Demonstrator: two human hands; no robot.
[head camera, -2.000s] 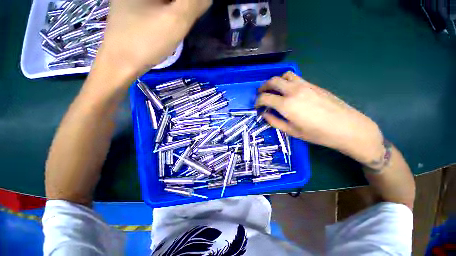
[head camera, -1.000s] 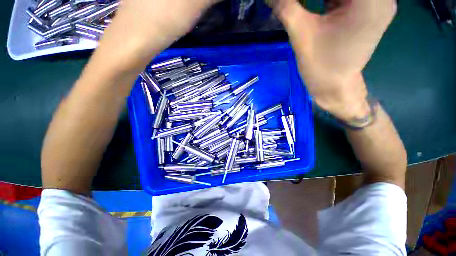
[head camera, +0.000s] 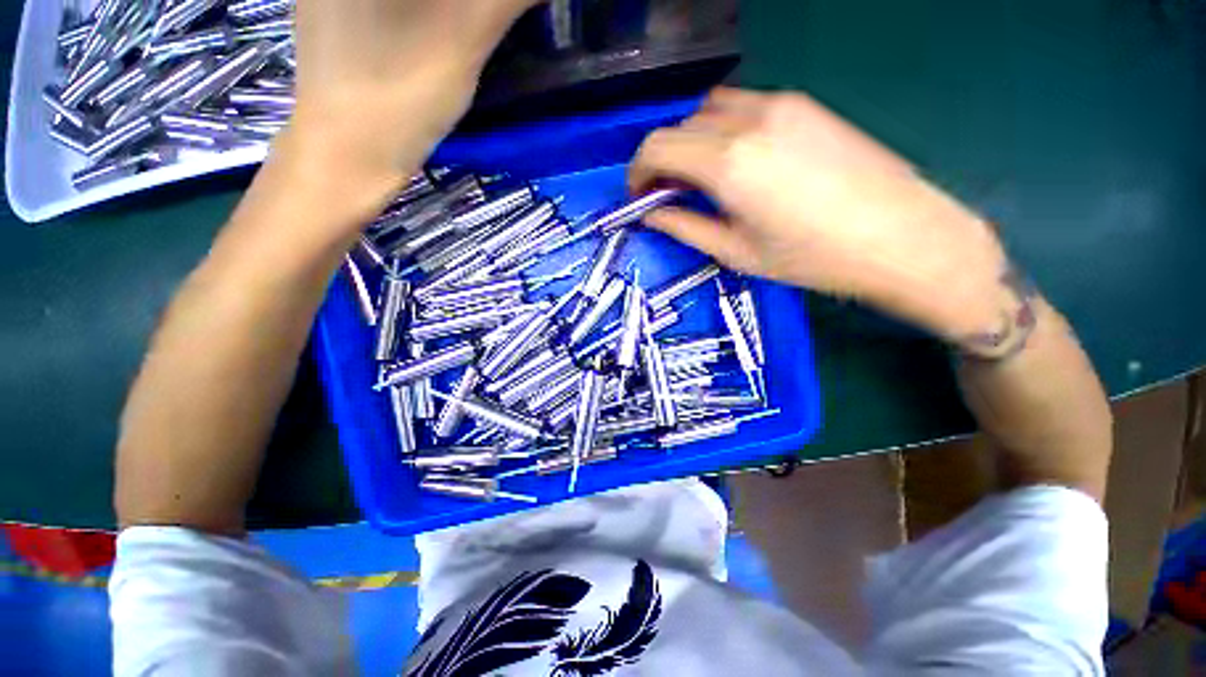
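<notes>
The blue parts tray (head camera: 794, 384) lies right in front of me, heaped with loose silver metal cylinders (head camera: 522, 351) with thin rods. My right hand (head camera: 794, 199) is over the tray's upper right part, fingers curled at one end of a cylinder (head camera: 638, 212); whether the fingers grip it cannot be told. My left hand (head camera: 397, 66) is at the top, beyond the tray's upper left corner; its fingers are cut off by the frame's edge, so what it holds is hidden.
A white tray (head camera: 40, 185) heaped with similar cylinders stands at the upper left. The base of a black machine (head camera: 622, 53) shows beyond the blue tray, its top cut off. The bench's curved front edge runs below. Brown panels are under the bench at right.
My right hand has come back from the machine area at the top down to the blue tray. My left hand has moved slightly left. The view has shifted a little, and less of the machine is covered.
</notes>
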